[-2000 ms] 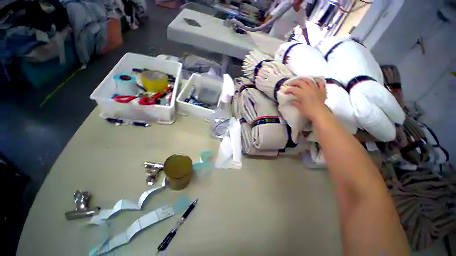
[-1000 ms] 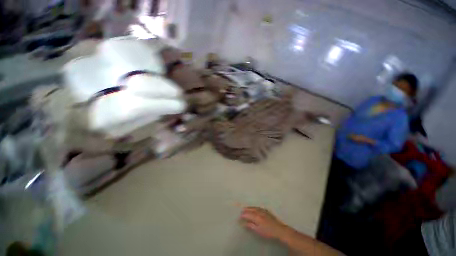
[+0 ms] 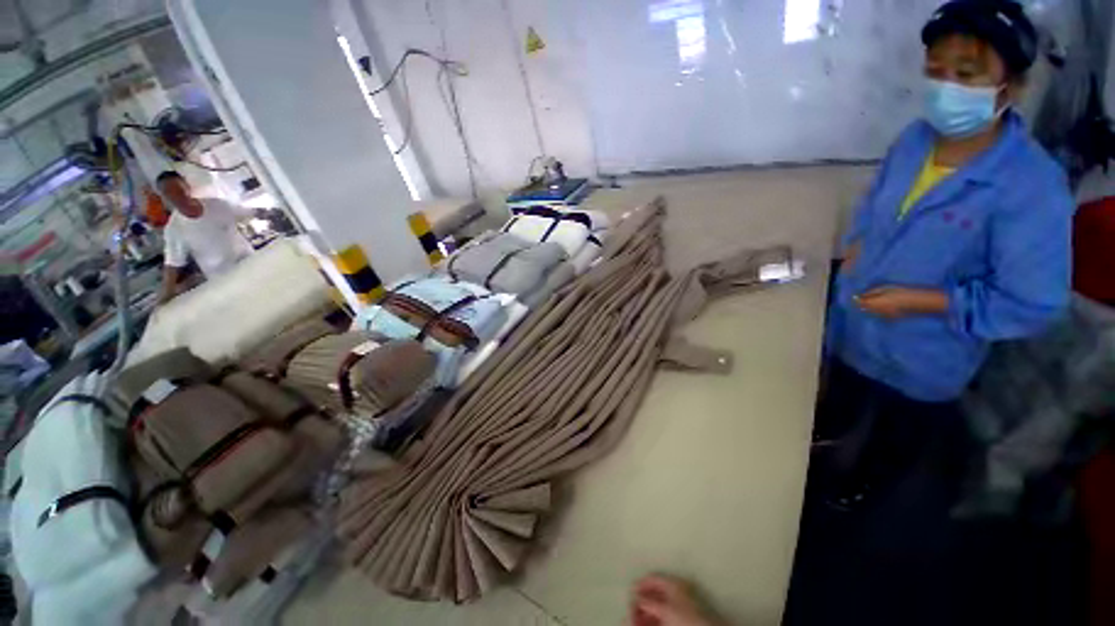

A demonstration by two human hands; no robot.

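Brown cut panels point(image 3: 538, 379) lie fanned like pleats along the cream table, their near end spread out. My right hand point(image 3: 666, 602) is blurred and cut off by the bottom edge, over the table just right of the panels' near end and apart from them. Its fingers are too unclear to show whether it holds anything. My left hand is out of view. Small brown cut parts point(image 3: 697, 357) with a white dot lie right of the panels. A white ticket point(image 3: 780, 270) lies on brown fabric near the far right.
Tied brown bundles point(image 3: 202, 434), a white bundle point(image 3: 80, 514) and a pale-blue bundle point(image 3: 440, 312) line the table's left side. A masked person in blue point(image 3: 966, 257) stands at the right table edge point(image 3: 801, 489). Another person point(image 3: 206, 232) is behind left, beyond the pillar point(image 3: 287, 110).
The view has swung right, from the trays and bundles to the long panels and the person in blue. My right hand has left the bundle pile and sits lower in view.
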